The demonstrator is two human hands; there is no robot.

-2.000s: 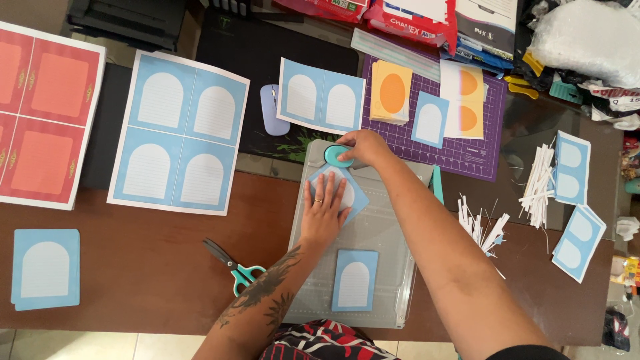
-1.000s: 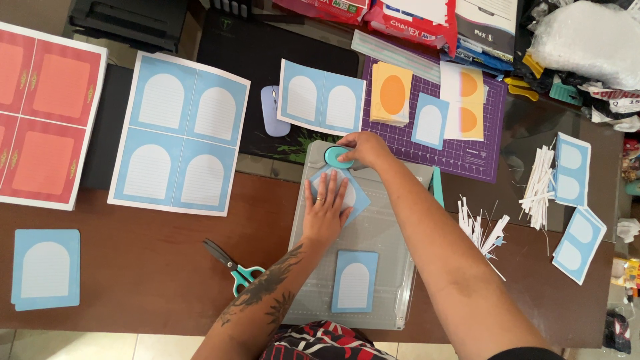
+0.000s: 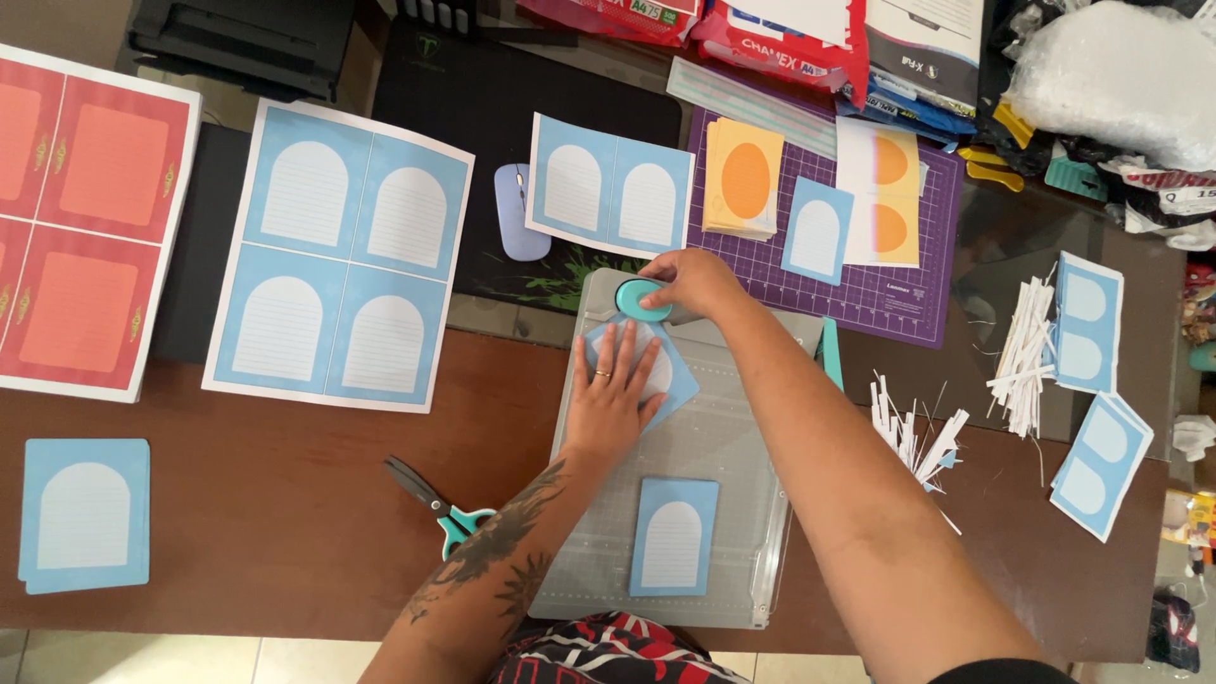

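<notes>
My left hand (image 3: 616, 394) lies flat, fingers spread, on a blue card (image 3: 676, 378) set at an angle near the top of a grey paper trimmer board (image 3: 736, 418). At the board's top left corner, the fingers of my right hand (image 3: 686, 285) rest on a round teal punch button (image 3: 643, 299), touching the card's upper corner area. A stack of blue cards with white arches (image 3: 674, 537) lies lower on the board. Left of the board are teal-handled scissors (image 3: 442, 503). Another blue card stack (image 3: 85, 513) sits at the far left of the table.
Printed blue sheets (image 3: 337, 256) and red sheets (image 3: 95, 228) lie left; a smaller blue sheet (image 3: 610, 185) lies near a mouse (image 3: 521, 214). A purple cutting mat (image 3: 912, 294) holds yellow cards (image 3: 743, 180). Paper strips (image 3: 1024, 356) and folded blue sheets (image 3: 1102, 465) lie right.
</notes>
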